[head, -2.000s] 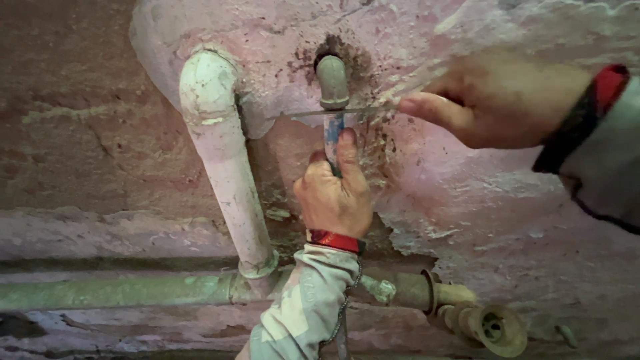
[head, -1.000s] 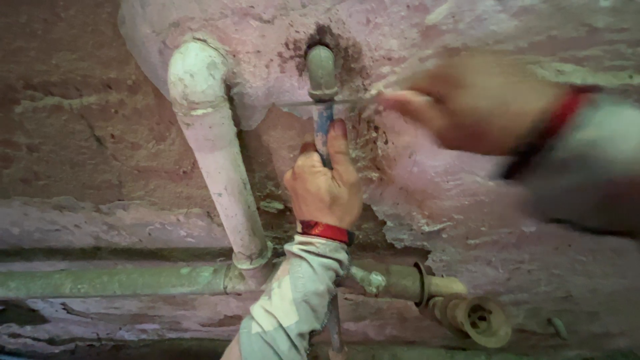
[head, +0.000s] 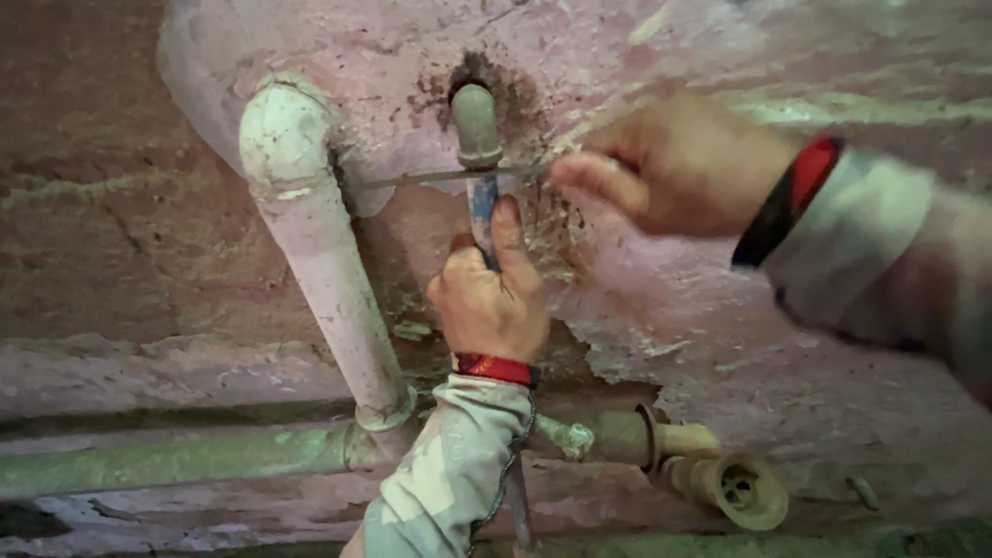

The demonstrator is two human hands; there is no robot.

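Observation:
My left hand [head: 496,294] is wrapped around a narrow pipe [head: 482,205] with blue marks, its thumb pointing up along it. Just above my fingers, a thin metal saw blade [head: 434,177] crosses the pipe directly below a grey elbow fitting [head: 476,124], which comes out of a hole in the wall. My right hand [head: 666,167], blurred, grips the blade's right end between thumb and fingers. How deep the blade sits in the pipe cannot be seen.
A thick pale pipe [head: 329,287] with an elbow slants down at the left. It meets a horizontal pipe [head: 178,463] along the bottom. A round drain fitting [head: 750,491] juts out at lower right. Behind is a rough wall [head: 682,310] with peeling pink paint.
My right hand has stayed on the blade, whose angle across the pipe has tilted slightly. My left hand keeps its hold on the narrow pipe.

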